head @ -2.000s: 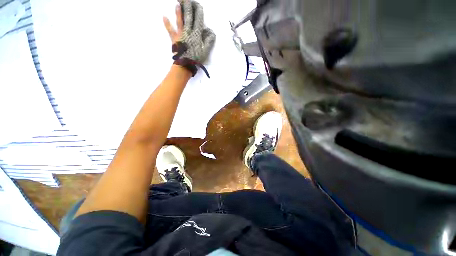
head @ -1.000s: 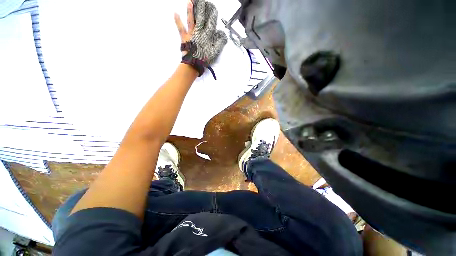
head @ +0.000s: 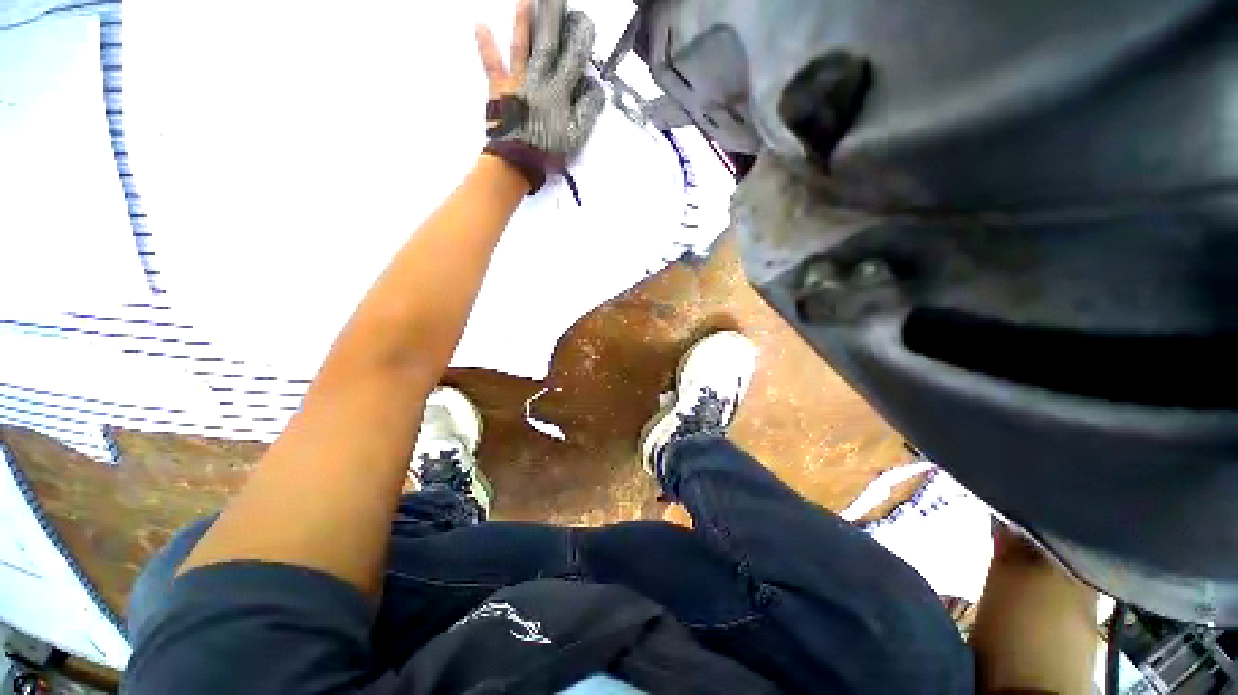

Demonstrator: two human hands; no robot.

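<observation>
The cutting machine [head: 978,231] fills the upper right, its grey-black body close to the camera. My left hand [head: 540,102], in a grey mesh glove with dark wrist straps, lies flat with spread fingers on the white paper marker [head: 272,163] over the fabric lay, just left of the machine's metal guard parts [head: 631,95]. Some fingertips are bare. My right forearm shows at the lower right; the machine body hides my right hand. The blade is not clearly seen. Striped fabric [head: 204,380] shows at the lay's near edge.
My two shoes [head: 706,394] stand on the brown wooden table [head: 584,475]. A thin white offcut [head: 543,413] lies between them. A white piece with striped edges [head: 937,532] lies at the lower right beside my leg. Metal parts show in both lower corners.
The machine has shifted up and away from the near edge, and its base plate is no longer visible. My gloved hand has moved slightly right. My right forearm and the white piece have come into view.
</observation>
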